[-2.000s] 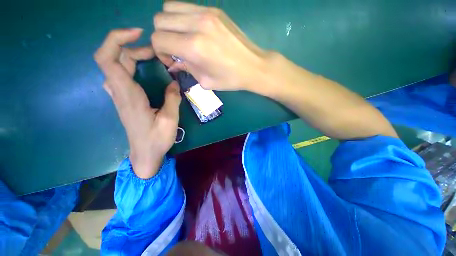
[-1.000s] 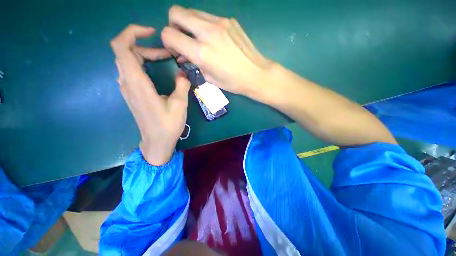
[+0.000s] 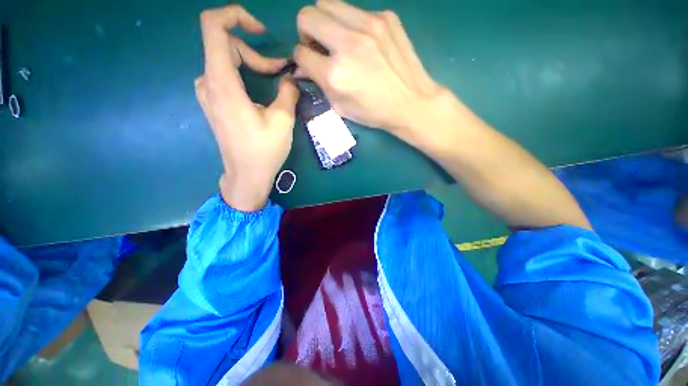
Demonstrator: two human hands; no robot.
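Observation:
A phone assembly (image 3: 330, 137) lies slantwise on the green bench top, its white rectangle towards me and its dark section reaching up under my right hand. My left hand (image 3: 253, 113) is left of it, thumb and index finger closed at a tiny dark part (image 3: 288, 68) at the phone's far end. My right hand (image 3: 362, 64) comes over from the right, its fingertips at the same dark part and covering the phone's upper end. Which hand bears the part is hard to tell. A pale oval ring (image 3: 285, 182) with a dark centre lies near the bench edge.
On the bench (image 3: 121, 166) at the far left lie another pale oval ring (image 3: 14, 106), a small pale piece (image 3: 25, 74) and a dark strip cut by the picture's edge. Blue sleeves of other people show at both sides. A cardboard box (image 3: 124, 332) stands below.
Both hands have moved up and right in the picture, and the phone too, slightly. More of the near oval ring shows. The ring and strip at the far left have come into view.

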